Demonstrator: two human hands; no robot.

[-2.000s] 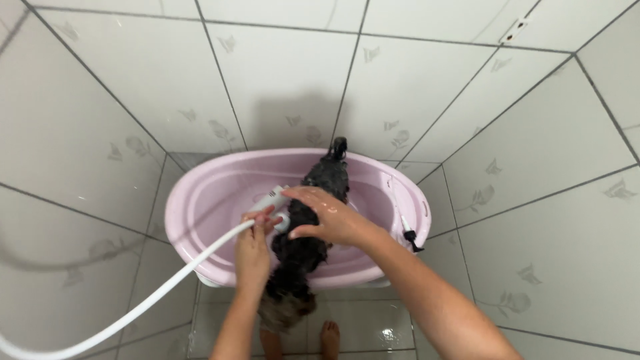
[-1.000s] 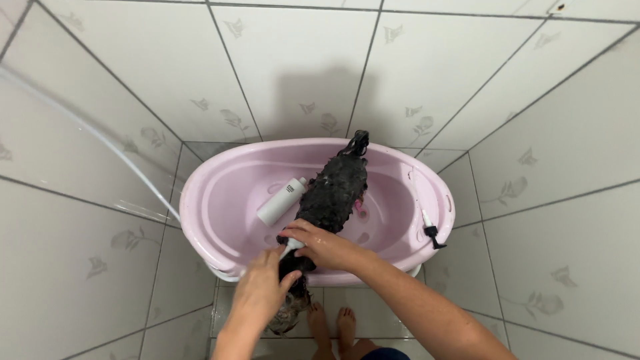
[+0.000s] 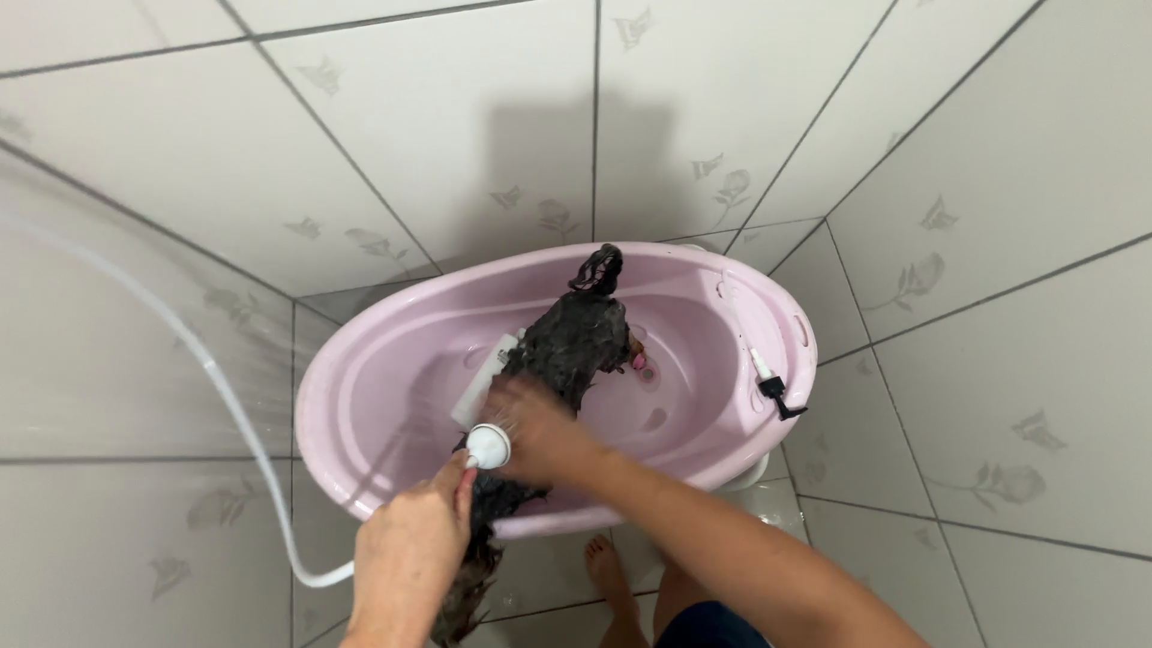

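A wet, dark-furred dog (image 3: pixel 576 342) stands in a pink plastic baby bathtub (image 3: pixel 360 360), its head over the near rim. My left hand (image 3: pixel 418 522) grips a white handheld shower head (image 3: pixel 489 446), with fine water jets at its face. Blurred by motion, my right hand (image 3: pixel 540 432) is over the dog's back, close beside the shower head; its fingers are too blurred to tell whether they grip anything. A white bottle (image 3: pixel 484 382) lies in the tub left of the dog, partly hidden by it.
A white shower hose (image 3: pixel 225 396) curves down on the left. A black and white pump dispenser top (image 3: pixel 771 387) lies on the tub's right ledge. Tiled walls (image 3: pixel 387 117) stand close around the tub. My bare foot (image 3: pixel 607 567) is on the tiled floor below the near rim.
Two seconds ago the bottle was up by my hands over the dog; one second ago it lay in the tub. The shower head has come into clear view in my left hand.
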